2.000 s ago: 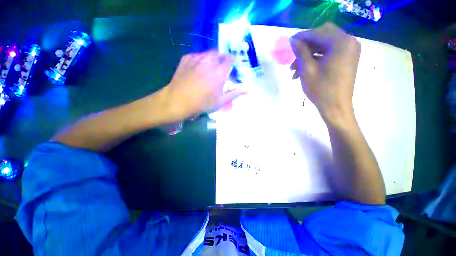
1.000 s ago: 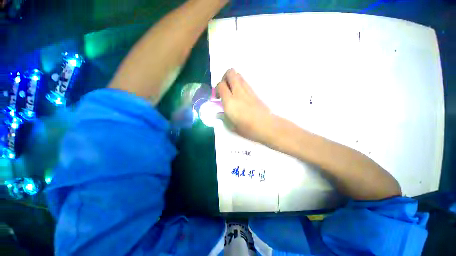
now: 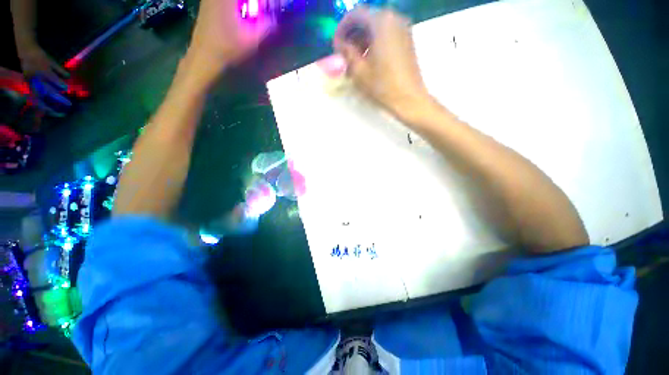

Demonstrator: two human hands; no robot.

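My left hand is blurred at the top edge, with a bright magenta glow at its fingers; a light-up unit there is not clearly visible. My right hand is over the far left corner of the white sheet, fingers curled, with a pink patch beside the fingertips. Its grip is too blurred to tell. Thin clear and pink round discs lie overlapping on the dark surface, beside the sheet's left edge.
Glowing light-up units stand in a group at left, partly beyond my left sleeve. Another blue-white glow is at the top edge. Another person's hand is at upper left, near red lights. Blue handwriting marks the sheet's lower left.
The view has turned, so the sheet appears tilted. My right hand has moved from beside the discs to the sheet's far left corner. My left hand, out of view before, now shows at the top.
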